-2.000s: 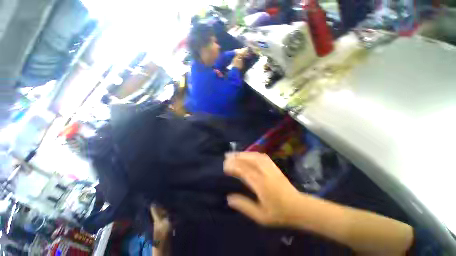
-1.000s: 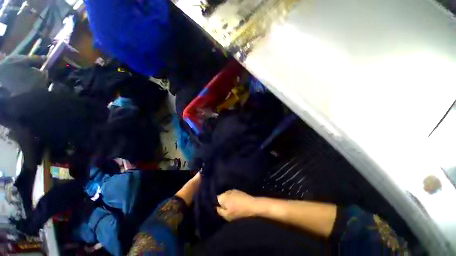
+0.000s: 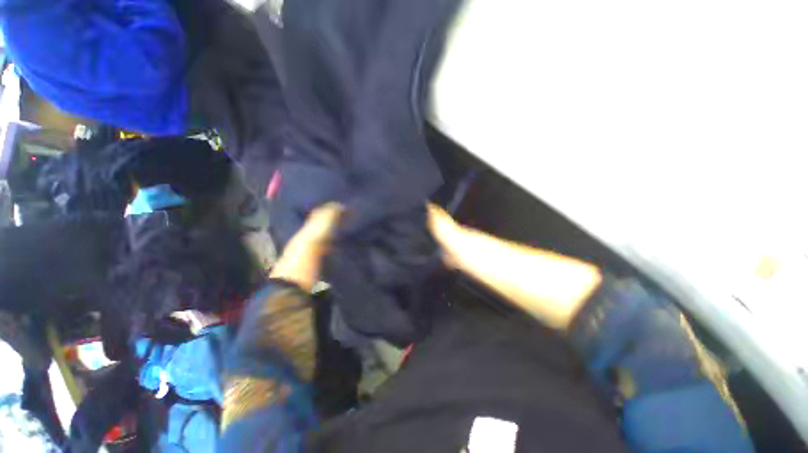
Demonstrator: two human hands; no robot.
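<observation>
A large dark navy garment piece (image 3: 363,115) is stretched upward in front of me, over the edge of the white table. My left hand (image 3: 314,234) grips its left side; the fingers are partly hidden by cloth. My right hand (image 3: 443,232) grips its right side, fingers also mostly hidden. The lower part of the cloth hangs bunched between my hands. A small white label or card (image 3: 493,435) lies on the dark cloth at my lap.
The white table (image 3: 638,115) fills the right side, its edge running diagonally. A person's blue sleeve or top (image 3: 106,71) is at upper left. Heaps of dark pieces (image 3: 62,257) lie at left, with blue cloth (image 3: 190,363) below them.
The dark garment has gone from bunched low near my lap to raised and spread out ahead of me. Both hands have moved up and apart. The red crate is no longer clearly visible.
</observation>
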